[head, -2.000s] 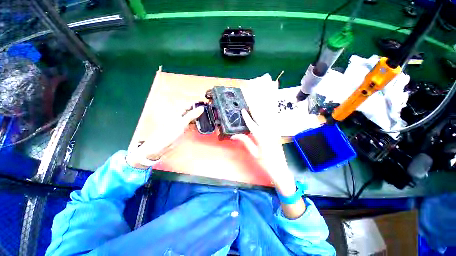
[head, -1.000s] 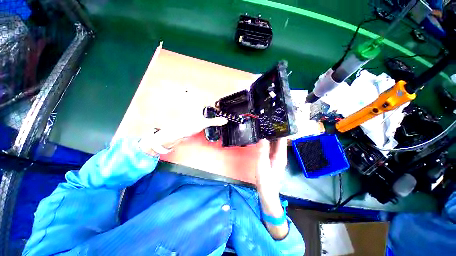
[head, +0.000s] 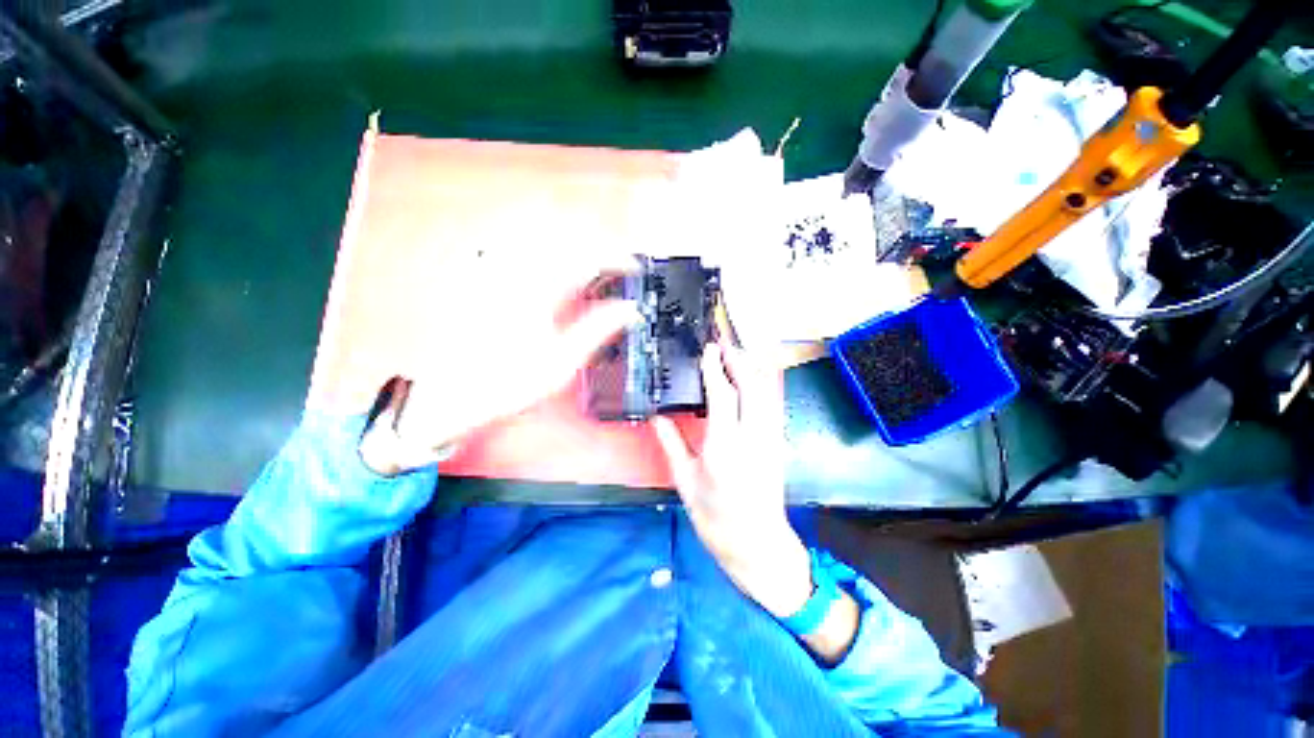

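A black plastic housing [head: 675, 339] stands over the pink-red work mat [head: 418, 216] in front of me. My right hand [head: 728, 461] holds it from the right and near sides, with fingers along its right edge. My left hand [head: 526, 346] is at its left side, its fingers blurred against a brownish part there. Whether the left fingers grip or only touch cannot be told. The inside of the housing is hidden or too blurred to read.
Blue screw tray [head: 922, 372] lies right of the mat. Above it are the orange screwdriver [head: 1081, 188], dispensing syringe [head: 922, 94], speckled paper [head: 829, 238] and crumpled white cloth [head: 1066, 159]. Another housing [head: 673, 32] is at the far side. An open carton [head: 1095, 620] is below right.
The housing was open with wires showing inside one second ago; now its opened half no longer stands out to the right. My right hand has come up along its right side. The view has shifted.
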